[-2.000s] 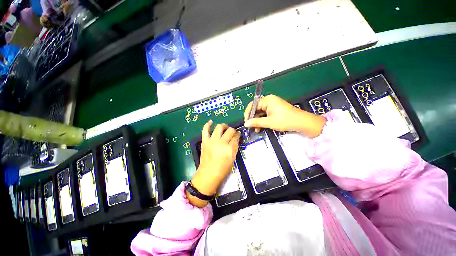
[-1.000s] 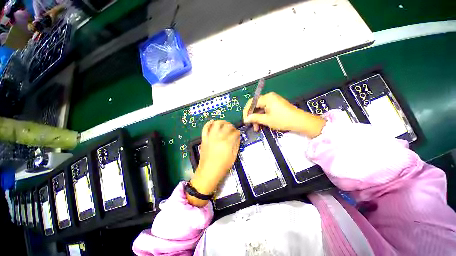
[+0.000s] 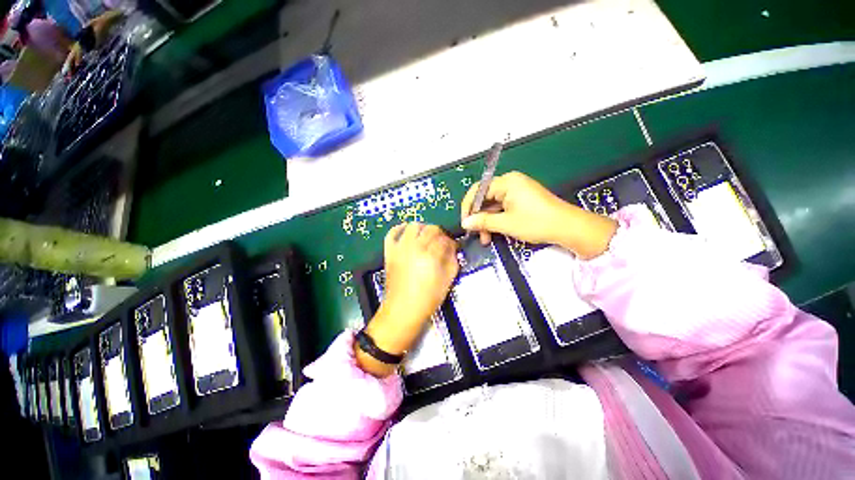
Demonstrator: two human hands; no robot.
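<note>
Phone back covers (image 3: 494, 314) lie in a row in a black foam tray (image 3: 784, 246) in front of me. My right hand (image 3: 511, 211) holds thin tweezers (image 3: 488, 173), tilted up, over the camera end of the second cover from the left. My left hand (image 3: 419, 267) lies over the top of the leftmost cover, its curled fingertips close to the right hand's fingers. Whether the left fingers pinch a small part is hidden. A blue-dotted adhesive strip (image 3: 397, 198) lies on the green mat (image 3: 323, 234) with small yellowish rings around it.
More black trays of covers (image 3: 214, 328) stand at the left. A blue bin (image 3: 312, 105) with clear film stands behind, beside a large white board (image 3: 525, 70). A yellow-green roll (image 3: 70, 251) juts in from the left edge. Another person's hand (image 3: 92, 33) shows at the top left.
My left hand has shifted slightly right, nearer the right hand, with its fingers more curled than at first. The right hand stays at the same cover with the tweezers.
</note>
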